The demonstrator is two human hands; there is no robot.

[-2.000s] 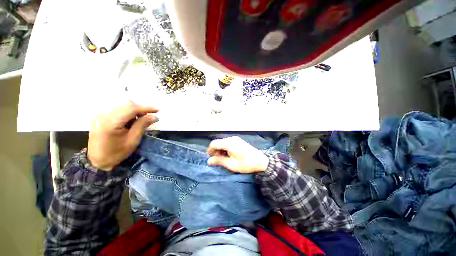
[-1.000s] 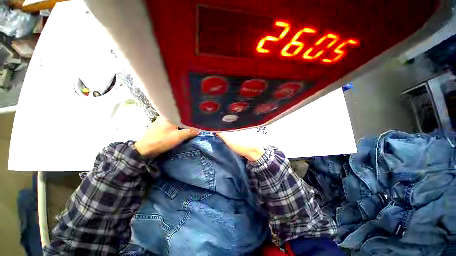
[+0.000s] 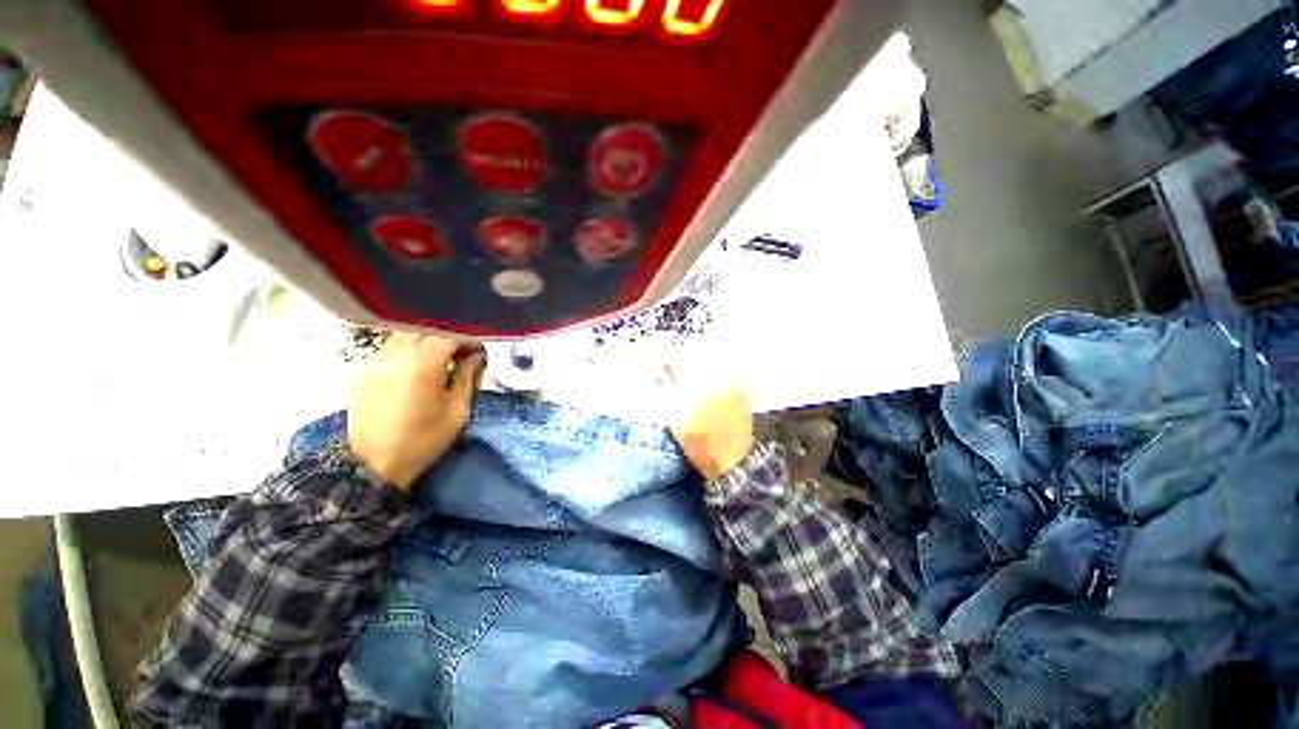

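Note:
A blue denim garment [image 3: 570, 570] lies over my lap, its top edge up on the front of the white table. My left hand [image 3: 410, 406] is at the garment's upper left, its curled fingers beside the small dark brassy pieces [image 3: 365, 339]; whether it pinches something is hidden. My right hand [image 3: 717, 420] is at the garment's upper right, its fingers washed out by glare below a pile of small bluish pieces [image 3: 663, 322]. A small dark piece [image 3: 522, 356] shows between the hands. The white machine head with red panel [image 3: 499, 171] covers the top centre.
White table [image 3: 114, 385] with dark curved handles [image 3: 174, 259] at left and a small black tool [image 3: 771, 248] at right. A large heap of blue denim [image 3: 1125, 499] lies right of the table. A metal frame [image 3: 1190, 228] stands on the floor behind it.
The hands were together on the garment under the machine; they are now apart, the left by the brassy pieces, the right further right. The garment's top edge has spread. The view has shifted.

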